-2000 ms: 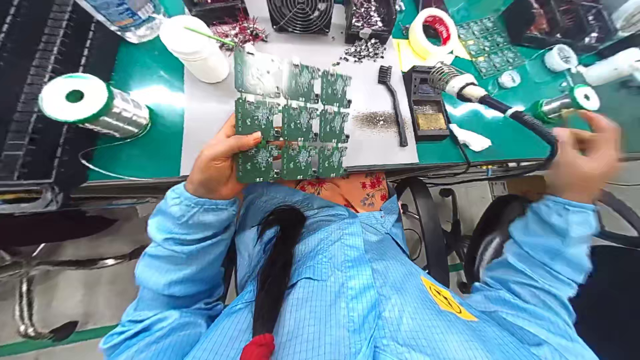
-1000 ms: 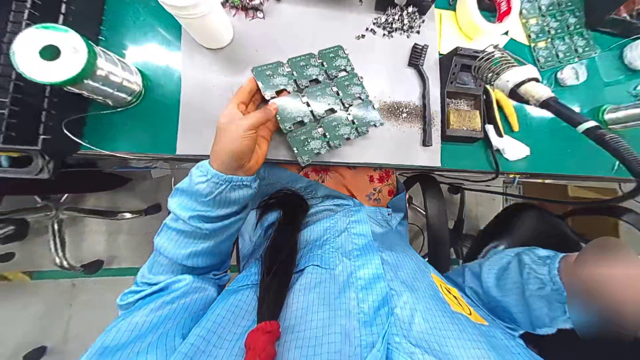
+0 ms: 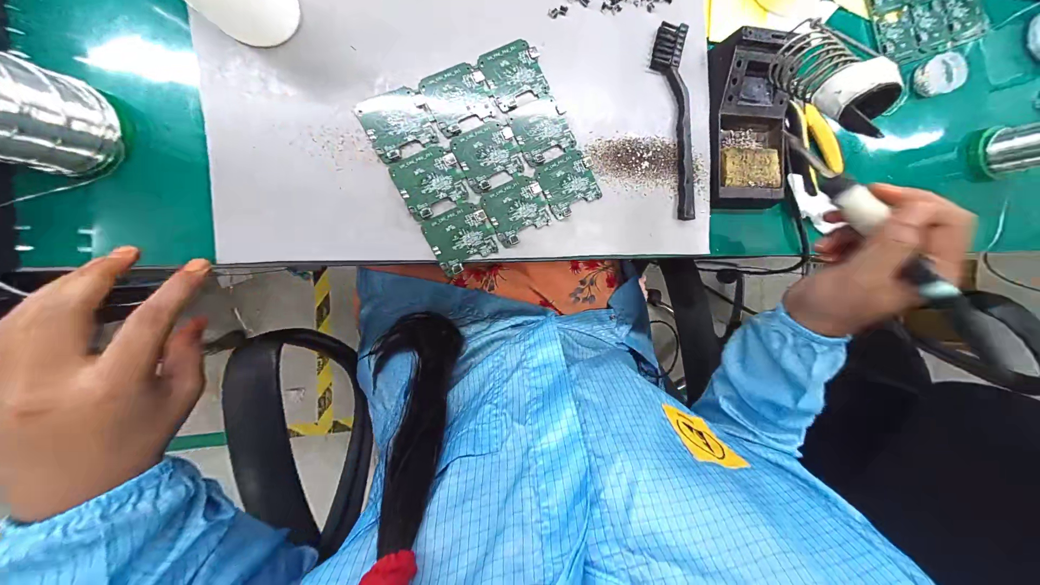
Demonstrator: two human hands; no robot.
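My right hand (image 3: 894, 252) grips a soldering iron (image 3: 863, 210), slightly blurred, its tip pointing up and left beside the stand's sponge tray. The wire-coil holder (image 3: 837, 77) of the black soldering iron stand (image 3: 749, 114) has no iron in it. A panel of green circuit boards (image 3: 487, 154) lies tilted on the grey mat, its lower corner at the table's front edge. My left hand (image 3: 106, 366) holds nothing, fingers spread, at the front edge on the far left, near a solder wire spool (image 3: 57, 118).
A black anti-static brush (image 3: 682, 130) lies beside scattered brown grains (image 3: 638, 158) on the mat (image 3: 325, 211). Yellow-handled pliers (image 3: 821, 138) are right of the stand. A white bottle (image 3: 256, 16) stands at the upper left; more circuit boards (image 3: 930, 28) lie upper right.
My left hand has let go of the board panel, now lying on the mat, and moved left. The soldering iron has come out of its holder into my right hand.
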